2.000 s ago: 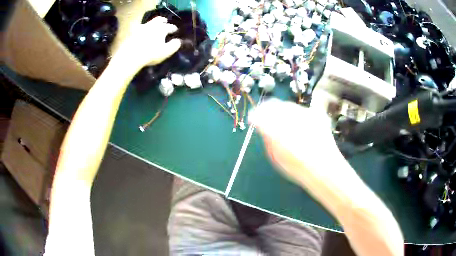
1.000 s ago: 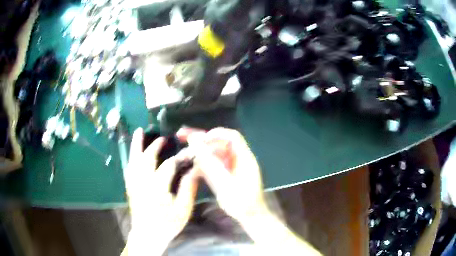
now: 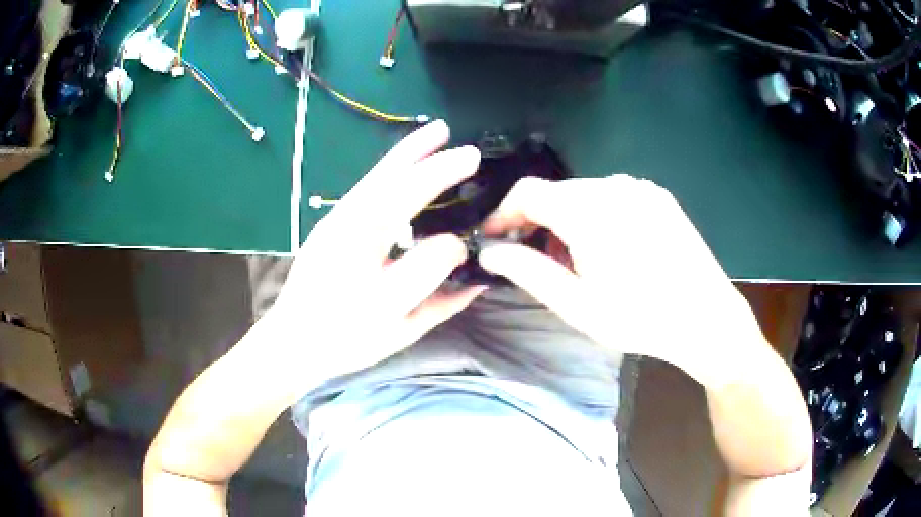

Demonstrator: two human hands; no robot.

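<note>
A black round housing (image 3: 525, 167) is held at the bench's front edge, between both hands. My left hand (image 3: 394, 222) grips its left side, with thumb and fingertips at the middle. My right hand (image 3: 596, 252) grips its right side, with thumb and forefinger meeting my left fingertips. A thin yellow wire crosses the housing under my left fingers, and a small white plug (image 3: 317, 202) shows left of my left hand. What the fingertips pinch inside the housing is too small and hidden to tell.
White motors (image 3: 151, 50) with coloured wires lie at the upper left. The screw feeder's base (image 3: 525, 28) stands beyond the hands. Heaped black housings (image 3: 879, 131) and a black cord (image 3: 788, 53) are at the upper right. A carton (image 3: 848, 384) of black parts stands below the right bench edge.
The view has shifted down and closer to the bench edge. My hands, once apart, have come together on the housing and are now at its middle. The driver is no longer in view.
</note>
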